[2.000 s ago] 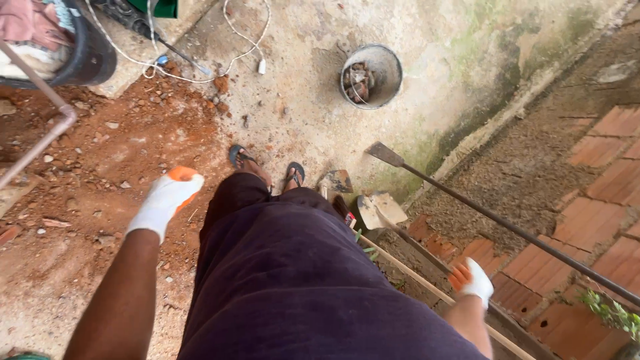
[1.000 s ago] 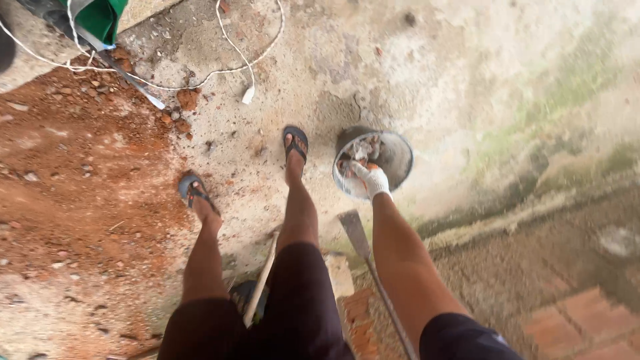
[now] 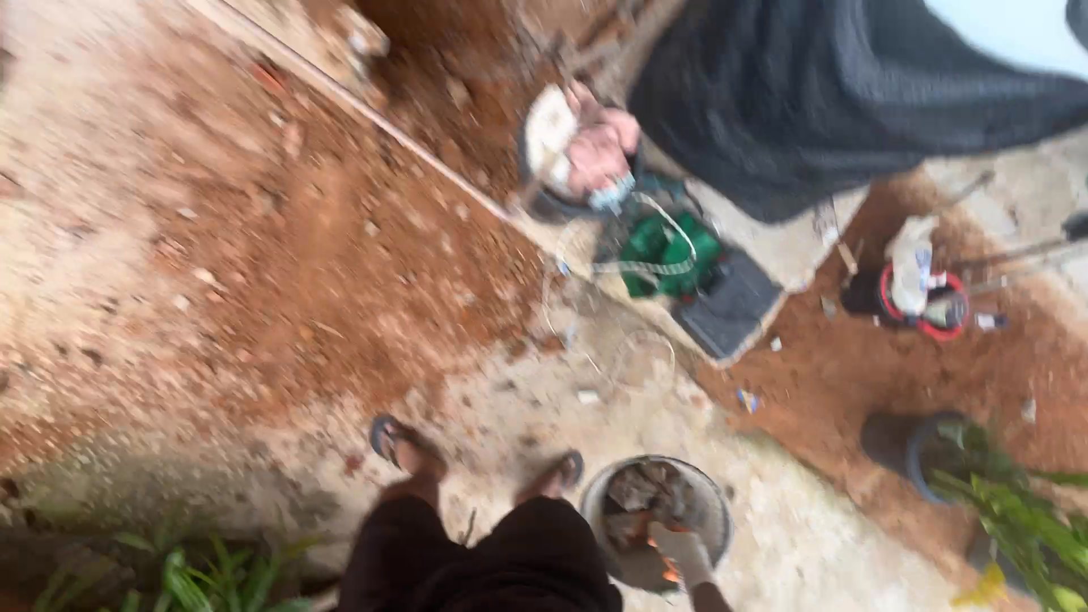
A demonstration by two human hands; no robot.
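A round bucket [image 3: 722, 527] with broken rubble [image 3: 650, 493] inside stands beside my right foot, at the lower middle of the blurred head view. My right hand [image 3: 682, 552], in a white and orange work glove, is at the bucket's near side, over its opening. Blur hides whether its fingers grip the rim, a handle or some rubble. My left hand is out of the frame.
Reddish soil with small stones lies at the left, along a long pipe [image 3: 365, 110]. Beyond my feet are a tub with pink cloth [image 3: 595, 157], a green object [image 3: 671, 255], a white cord [image 3: 548, 297] and a dark case [image 3: 729, 302]. Potted plants [image 3: 1011, 518] stand at the right.
The view has swung widely towards the tub and the dark sheet. My right hand, away from the bucket in the oldest frame, reached into it one second ago and is still at it.
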